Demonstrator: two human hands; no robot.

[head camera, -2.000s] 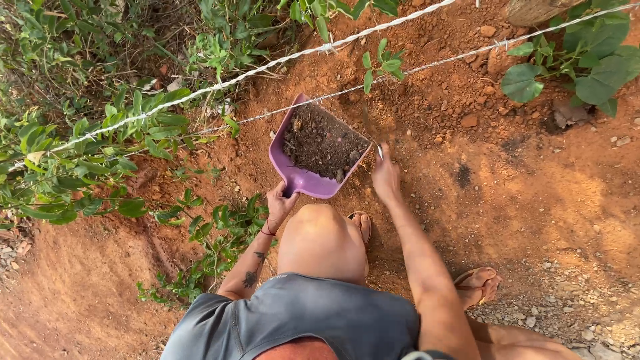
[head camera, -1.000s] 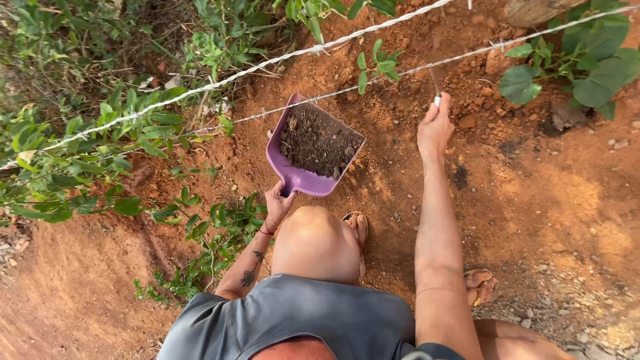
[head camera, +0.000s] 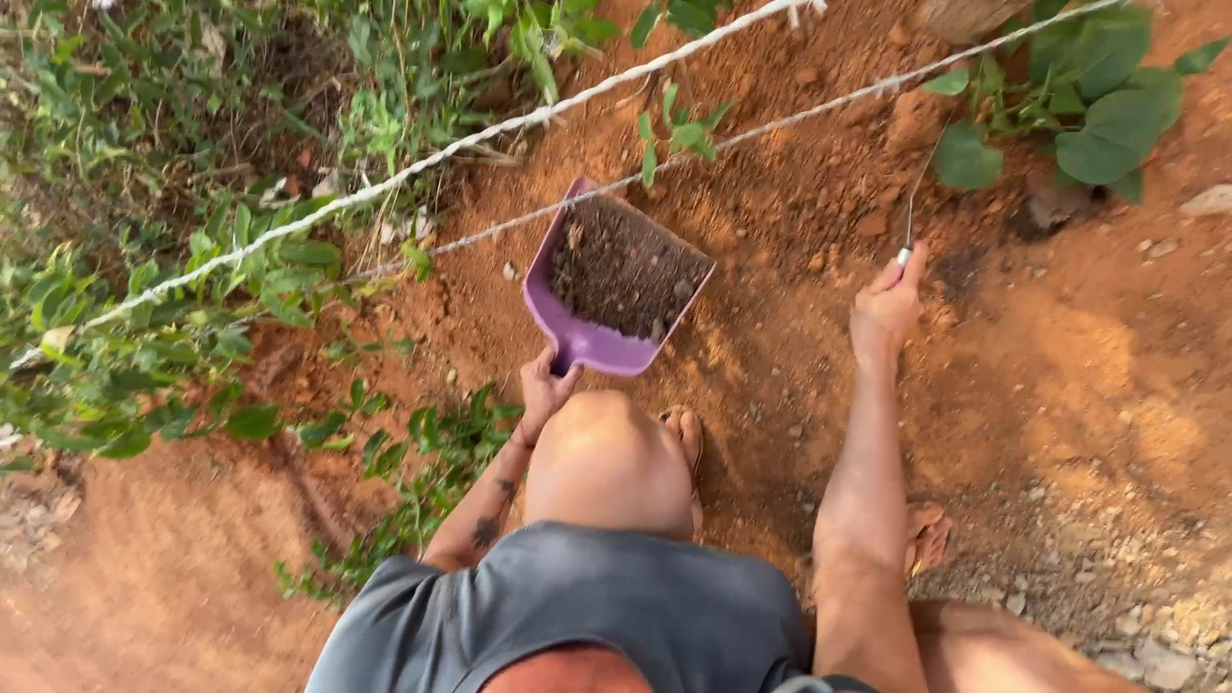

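My left hand (head camera: 549,385) grips the handle of a purple plastic dustpan (head camera: 602,348). Dark, crumbly soil (head camera: 621,265) fills much of the pan, whose open edge faces right. Out to the right, my right hand (head camera: 887,303) is closed around the handle of a thin metal hand tool (head camera: 911,217). Its narrow shaft points up towards the broad green leaves of a plant (head camera: 1107,125); the exact shape of its tip is hard to make out against the reddish soil.
Two strands of barbed wire (head camera: 423,173) cross diagonally above the ground, the lower one passing over the dustpan's top corner. Dense green plants (head camera: 289,250) grow at the left. A large stone (head camera: 967,17) lies at the top, and gravel (head camera: 1145,626) covers the lower right.
My right hand has moved away from the dustpan's right edge, out to the right towards the broad-leaved plant, with the tool in it. My left hand and the dustpan stay nearly in place.
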